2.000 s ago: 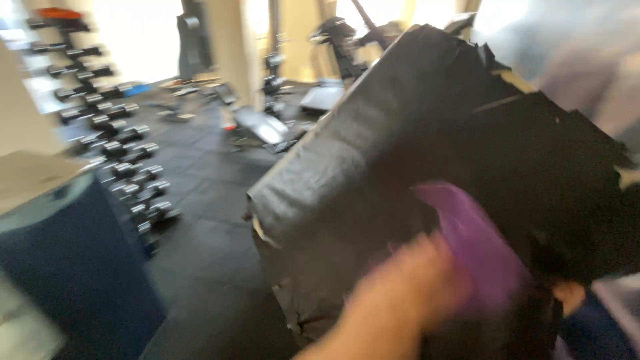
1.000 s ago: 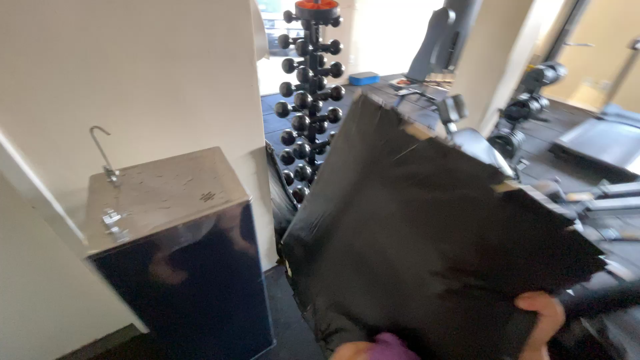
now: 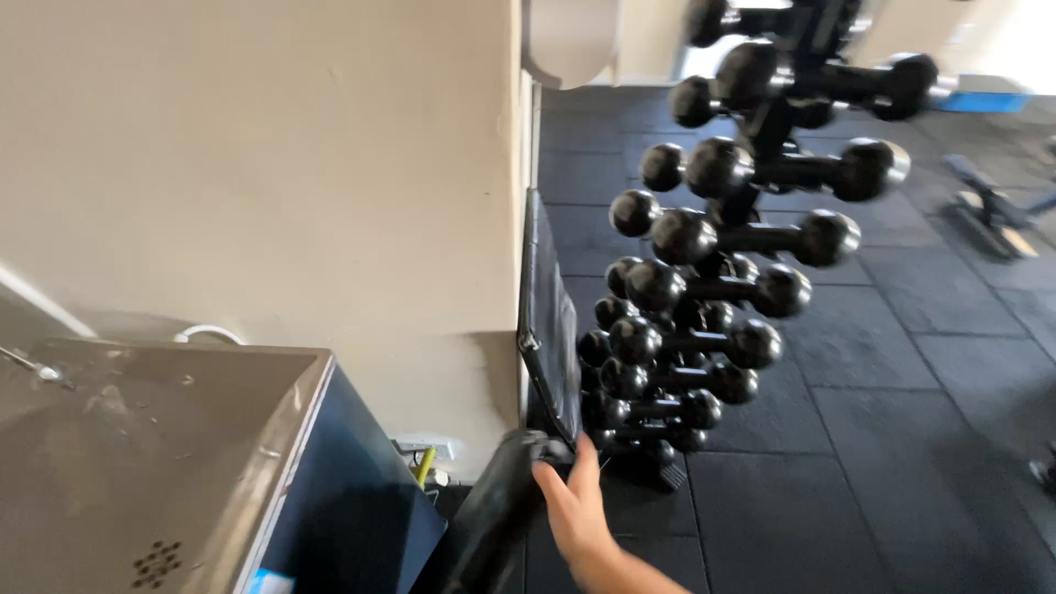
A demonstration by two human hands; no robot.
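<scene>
My right hand (image 3: 577, 503) reaches in from the bottom, thumb and finger spread at the upper end of a dark cylindrical object (image 3: 495, 516). Whether it grips that end or only touches it, I cannot tell. Just above the fingertips is the lower corner of a thin black panel (image 3: 551, 313), which stands nearly upright along the wall's edge. My left hand is out of view.
A dumbbell rack (image 3: 742, 206) rises right of the panel. At the lower left is a metal-topped basin unit (image 3: 165, 412) with dark sides. A wall socket (image 3: 437, 448) with cables sits behind it. Black rubber tiles (image 3: 883, 437) cover the floor.
Earlier, my hands were at a large black sheet with ragged edges, with something purple at one hand. That wide sheet and the purple thing no longer show. The view has moved closer to the dumbbell rack.
</scene>
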